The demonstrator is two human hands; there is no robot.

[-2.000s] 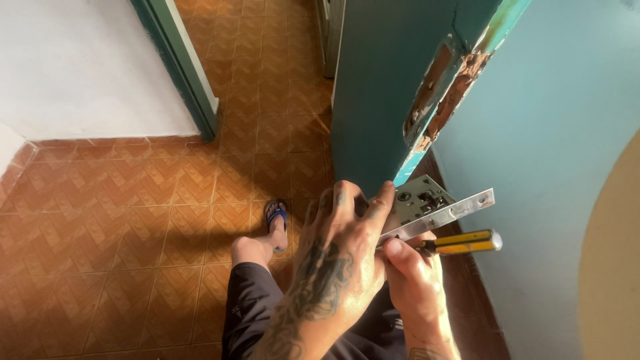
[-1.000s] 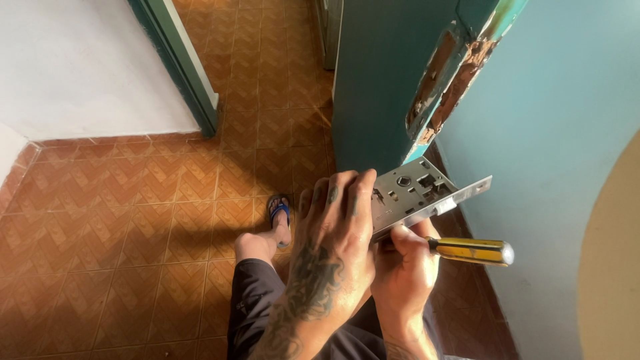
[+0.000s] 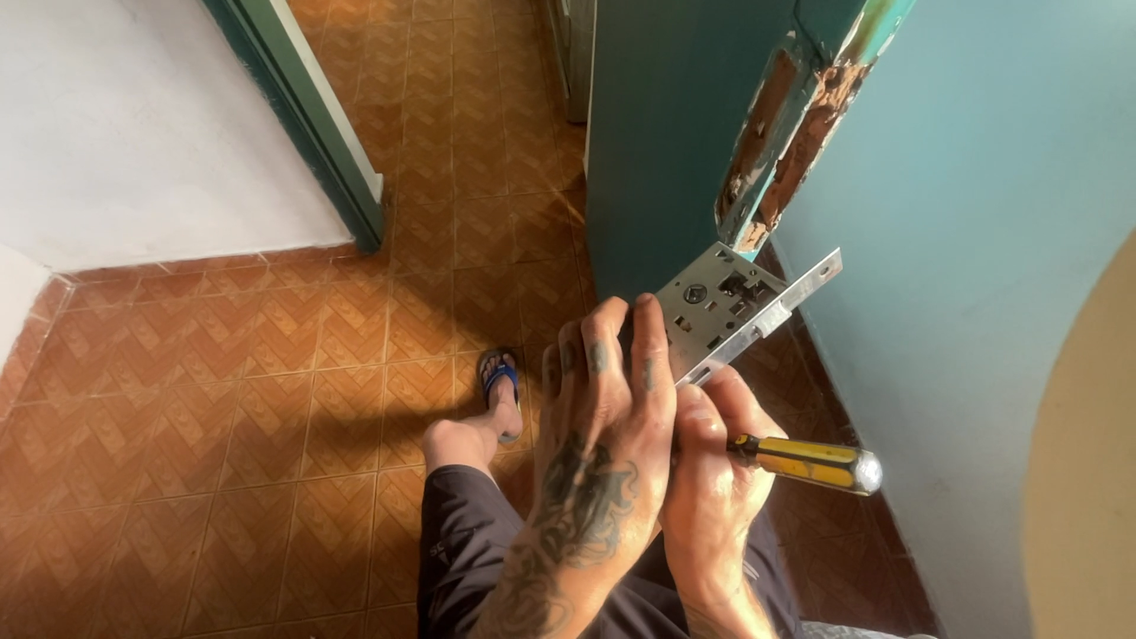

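My left hand (image 3: 612, 435) grips the lower left end of a metal mortise lock (image 3: 710, 306), its fingers lying over the case. The lock is tilted, with its long faceplate (image 3: 803, 282) facing down and to the right. Just below the faceplate, my right hand (image 3: 723, 461) is closed around a screwdriver with a yellow and black handle (image 3: 808, 460), which points out to the right; its shaft is hidden by the hand. Its fingertips are at the faceplate's lower end. Behind the lock stands the edge of a teal door (image 3: 657, 160) with a rough, splintered wooden cutout (image 3: 803, 146).
A green door frame (image 3: 306, 133) stands at the upper left beside a white wall (image 3: 151, 124). Orange tiled floor (image 3: 222, 417) lies below, with a foot in a blue-strapped flip-flop (image 3: 499, 377). A light blue wall (image 3: 958, 222) rises at right, and a beige rounded shape (image 3: 1092, 426) fills the right edge.
The lock has been turned in my hands, so more of its flat case shows than two seconds ago. The screwdriver handle now slants down to the right.
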